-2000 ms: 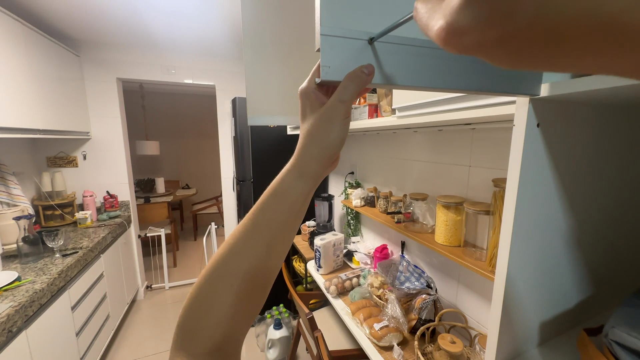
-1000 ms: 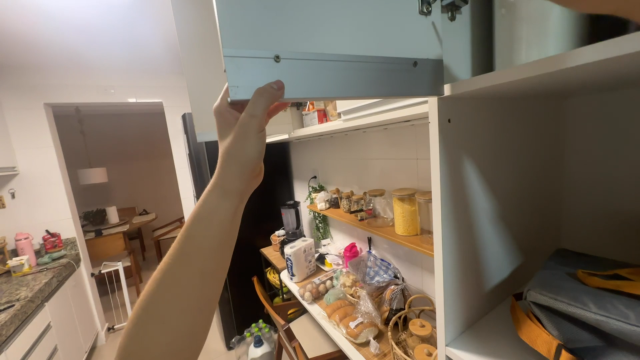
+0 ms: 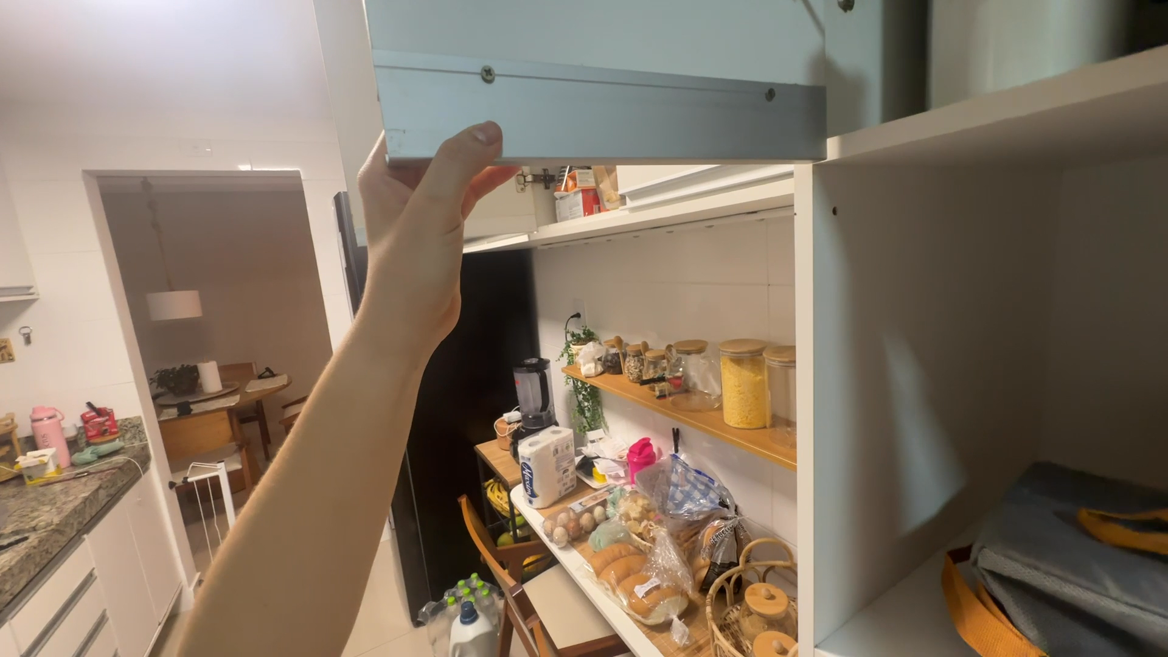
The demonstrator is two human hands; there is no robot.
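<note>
My left hand (image 3: 433, 187) grips the lower left corner of a cabinet door (image 3: 593, 109), thumb on its face and fingers curled behind the edge. Two screws, a left one (image 3: 488, 75) and a right one (image 3: 770, 94), sit in the strip along the door's bottom. The door is raised, hanging across the top of the view beside the open white cabinet. My right hand is out of view.
A grey bag with orange straps (image 3: 1068, 557) lies on the cabinet's lower shelf. Beyond the side panel (image 3: 805, 411), a wooden shelf (image 3: 675, 415) holds glass jars. Bread, eggs and a basket stand on a white-edged table (image 3: 584, 575). A wooden chair (image 3: 525, 584) is beside it.
My right hand, seen two seconds ago with a slim metal tool at the door's screw, has left the view. The left hand keeps its hold on the door. The view has turned right.
</note>
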